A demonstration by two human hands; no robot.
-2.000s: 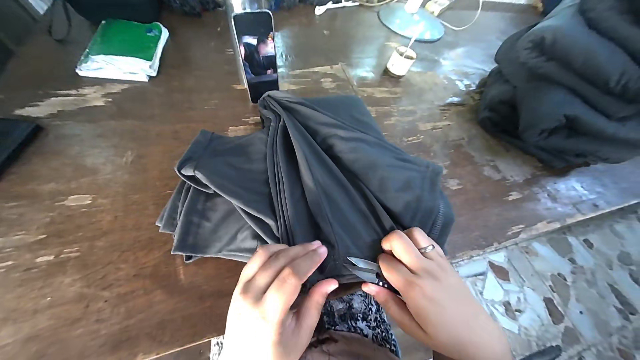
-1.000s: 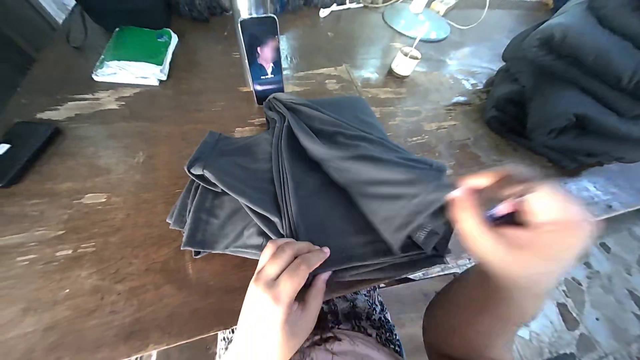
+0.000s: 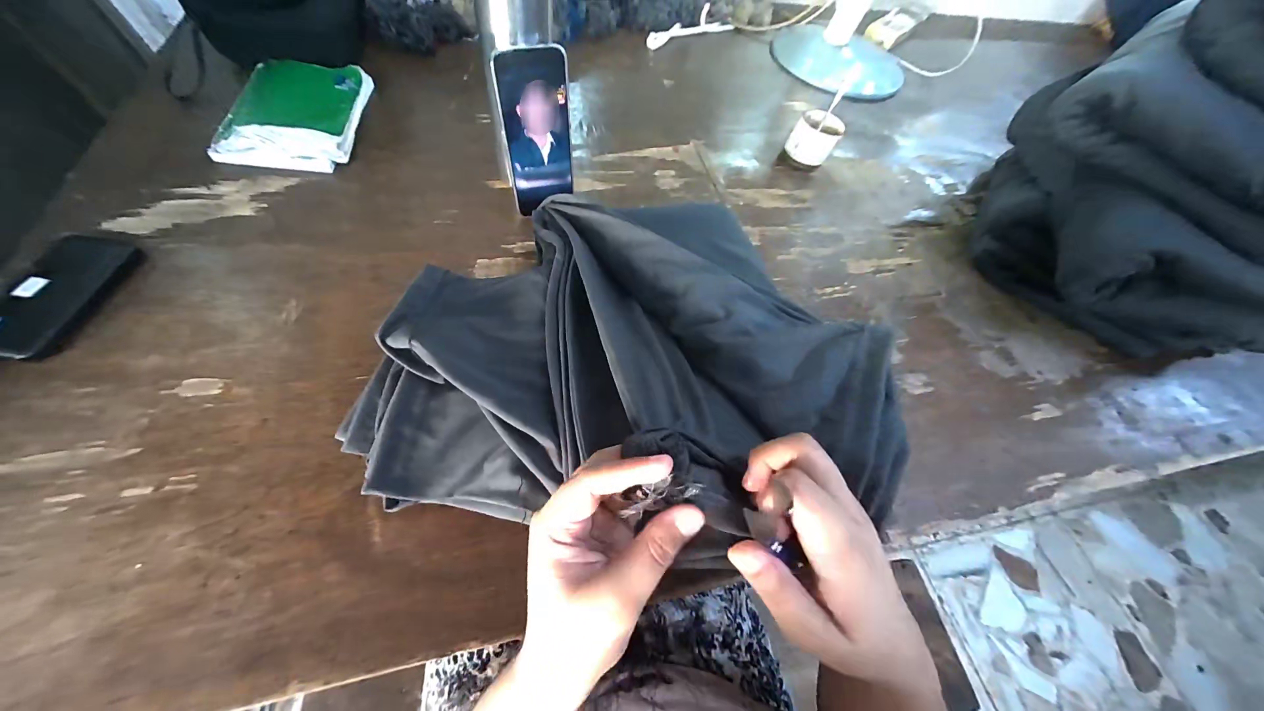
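Note:
A dark grey garment lies folded in loose layers on the wooden table. At its near edge my left hand pinches a bunched part of the cloth between thumb and fingers, with pale loose threads showing on it. Just to the right, my right hand holds small thread snips, their metal blade pointing toward the bunched cloth. Most of the snips is hidden by the fingers.
A phone stands upright behind the garment. Beyond are a green and white packet, a small white pot with a stick and a lamp base. A black case lies left; a dark padded garment is heaped right.
My right hand has come back from the right, near my left hand. The cloth's near edge, flatter a second ago, is now bunched up in my left fingers.

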